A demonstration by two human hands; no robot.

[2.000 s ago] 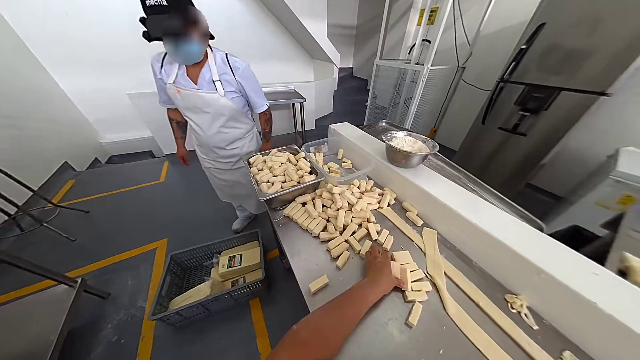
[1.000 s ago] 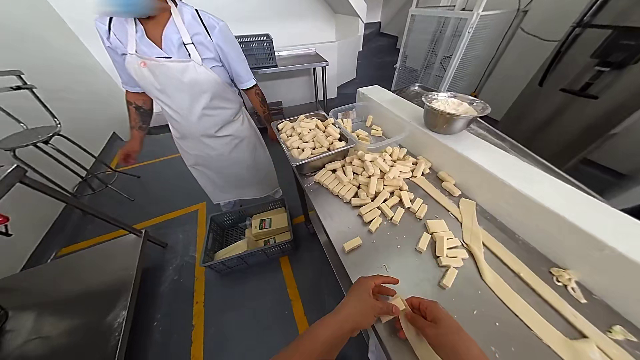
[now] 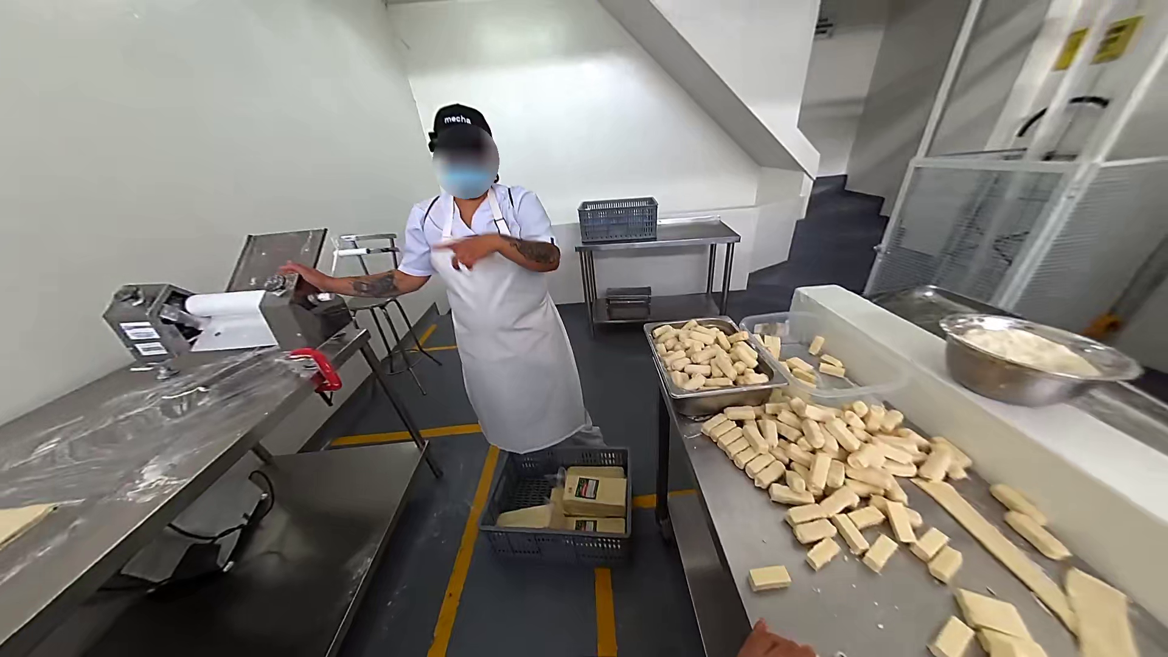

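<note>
Part of my left hand (image 3: pixel 771 641) shows at the bottom edge, by the near side of the steel worktable (image 3: pixel 803 611); its fingers are mostly cut off, so what it holds is hidden. My right hand is out of view. A single pale block-shaped piece (image 3: pixel 769 578) lies just above the left hand. Beyond it are a large heap of pale dough-wrapped sticks (image 3: pixel 844 433) and a steel pan (image 3: pixel 716 392) full of them. Dough strips (image 3: pixel 999 543) run along the right side, near a small group of flat-sided pieces (image 3: pixel 993 613).
A clear plastic tub (image 3: pixel 867 388) stands behind the heap; a steel bowl of flour (image 3: pixel 1036 365) rests on the white ledge. A co-worker (image 3: pixel 511 319) stands beyond a crate with packaged blocks (image 3: pixel 557 543). At left, a dough sheeter (image 3: pixel 233 319) sits on another steel table (image 3: pixel 173 447).
The view has swung up and left. My hands, which held a dough strip a second ago, are mostly out of frame. The co-worker now touches the sheeter, the other forearm raised across the chest.
</note>
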